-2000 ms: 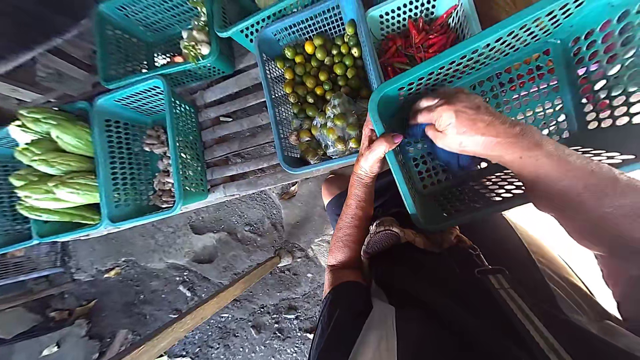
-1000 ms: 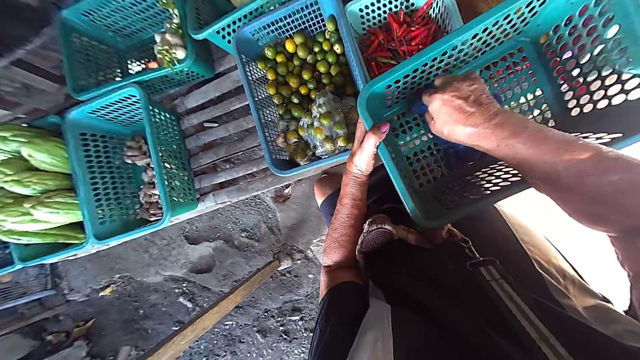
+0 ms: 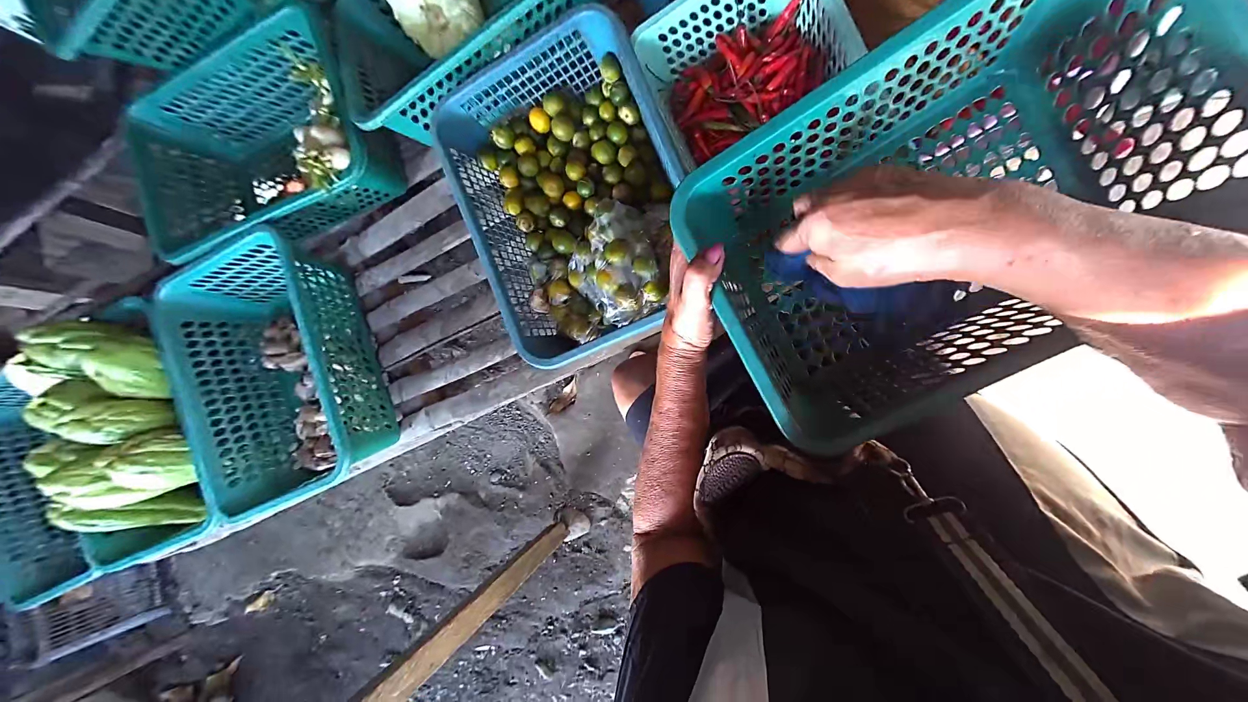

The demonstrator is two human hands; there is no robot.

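Note:
A green perforated plastic basket (image 3: 829,429) is tilted over my lap. My left hand (image 3: 694,292) grips its near left corner, the thumb over the rim. Inside the basket, my right hand (image 3: 868,234) is closed on a dark blue cloth (image 3: 877,297) pressed against the basket's wall; the fingers are slightly blurred. Just left of my left hand stands a blue basket (image 3: 478,229) of small green and yellow citrus fruits (image 3: 575,156), with a clear plastic bag (image 3: 614,263) of more fruits in it. Red chili peppers (image 3: 751,78) fill a pale green basket behind.
On the slatted wooden bench (image 3: 429,283) are more green baskets, holding brown roots or bulbs (image 3: 310,409), long green vegetables (image 3: 117,429) and whitish bulbs with stems (image 3: 322,146). A wooden pole (image 3: 478,609) slants over the dirt ground. A strap (image 3: 1014,604) lies across my lap.
My right hand, with the blue cloth, has shifted about inside the basket. My left hand keeps its grip on the corner.

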